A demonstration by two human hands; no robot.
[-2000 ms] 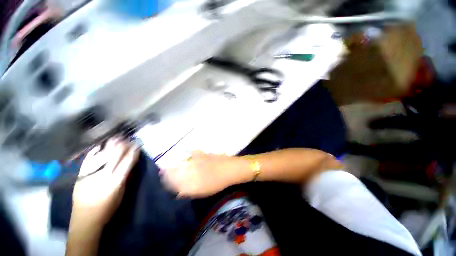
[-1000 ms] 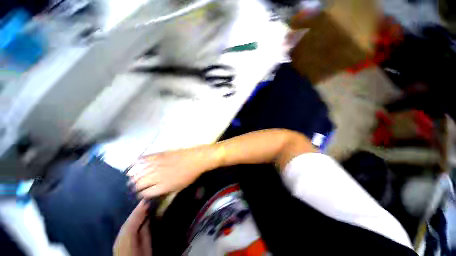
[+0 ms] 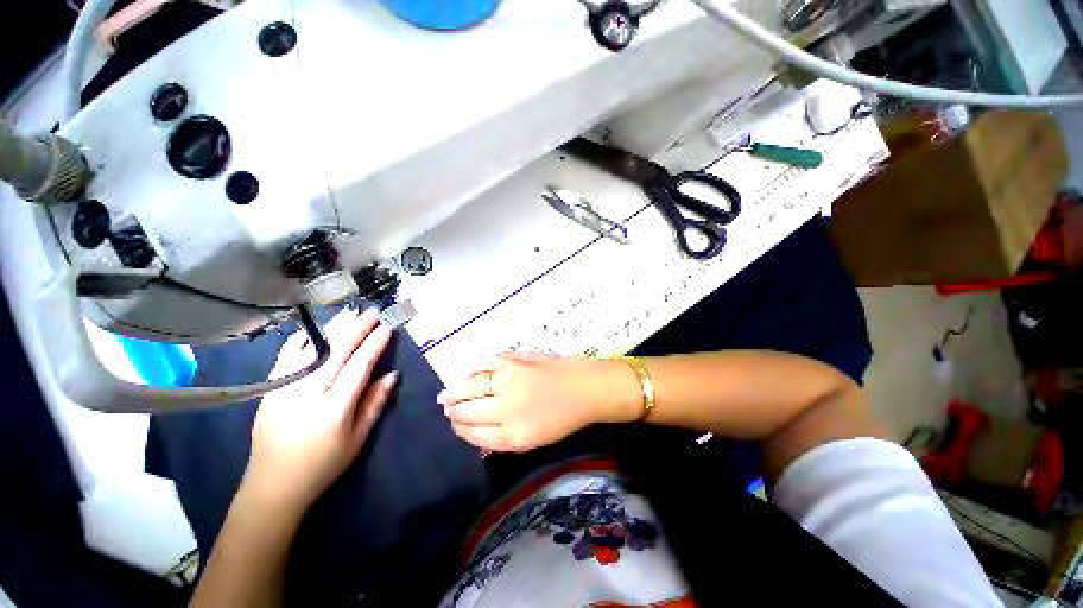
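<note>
A dark navy garment piece (image 3: 410,499) lies under the head of the white sewing machine (image 3: 392,131) and hangs towards my lap. My left hand (image 3: 318,410) lies flat on the cloth, fingers spread, with the fingertips close to the presser foot area (image 3: 374,285). The needle itself cannot be made out. My right hand (image 3: 517,404) is at the cloth's right edge by the table's front edge, fingers bent and close together; its fingertips touch the cloth edge, but whether they pinch it is hidden.
Black shears (image 3: 665,190), silver thread snips (image 3: 582,214) and a green-handled tool (image 3: 784,154) lie on the white table (image 3: 546,291). A blue plastic piece (image 3: 160,360) is left of the needle area. A cardboard box (image 3: 950,202) and red stools (image 3: 960,445) stand right.
My left hand, low near my lap a second ago, is now up on the cloth by the presser foot. My right hand stays at the cloth's right edge. The view has shifted and sharpened.
</note>
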